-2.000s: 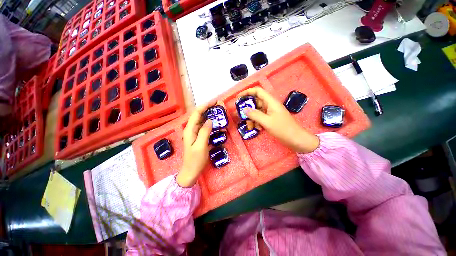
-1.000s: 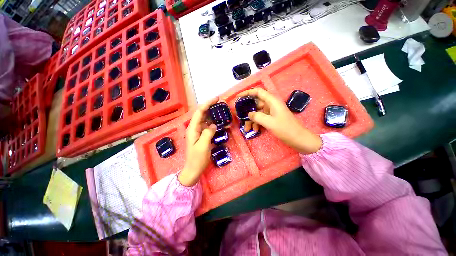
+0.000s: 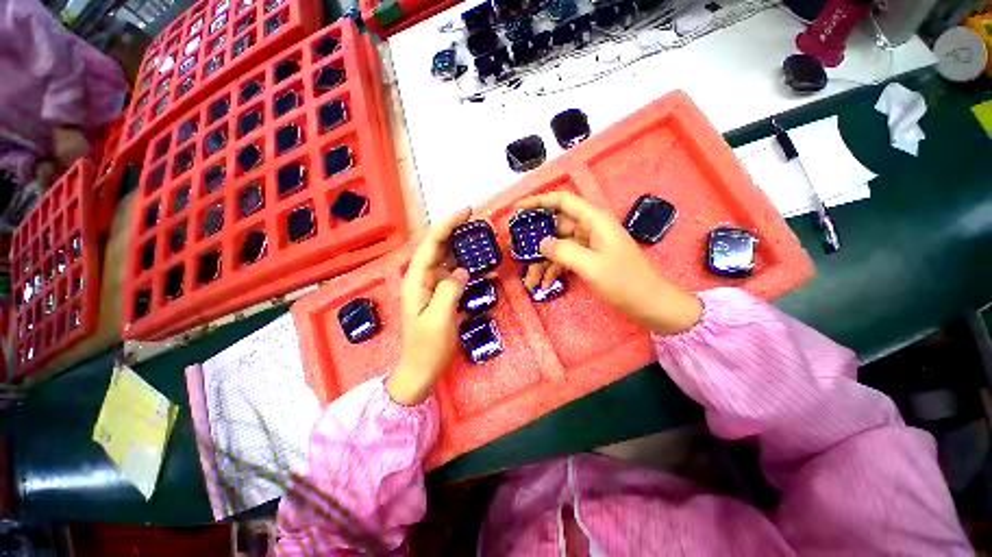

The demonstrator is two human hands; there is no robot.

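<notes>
My left hand [image 3: 428, 310] holds a watch head [image 3: 475, 247] by its edges, its screen lit with a grid of small icons. My right hand [image 3: 593, 256] holds a second watch head [image 3: 532, 234] beside it, also lit with an icon grid. Both are above the orange-red foam work tray [image 3: 490, 407]. Under and near my hands lie watch heads in the tray, one [image 3: 481, 338] below my left hand and one partly hidden by my right fingers. Another [image 3: 358, 320] lies at the left, and two [image 3: 651, 219] at the right.
A gridded foam tray [image 3: 234, 267] filled with watch heads stands at left, near a printed sheet [image 3: 256, 419] and yellow slip [image 3: 135, 431]. Two watch heads [image 3: 525, 152] and wired fixtures [image 3: 522, 49] are on the white surface behind. A pen [image 3: 806, 185] lies at right. Another person's sleeve shows upper left.
The screens have gone from bright pictures to dark icon grids; the right one was mostly dark one second ago. My hands have barely moved. The other person's arm at upper left has shifted.
</notes>
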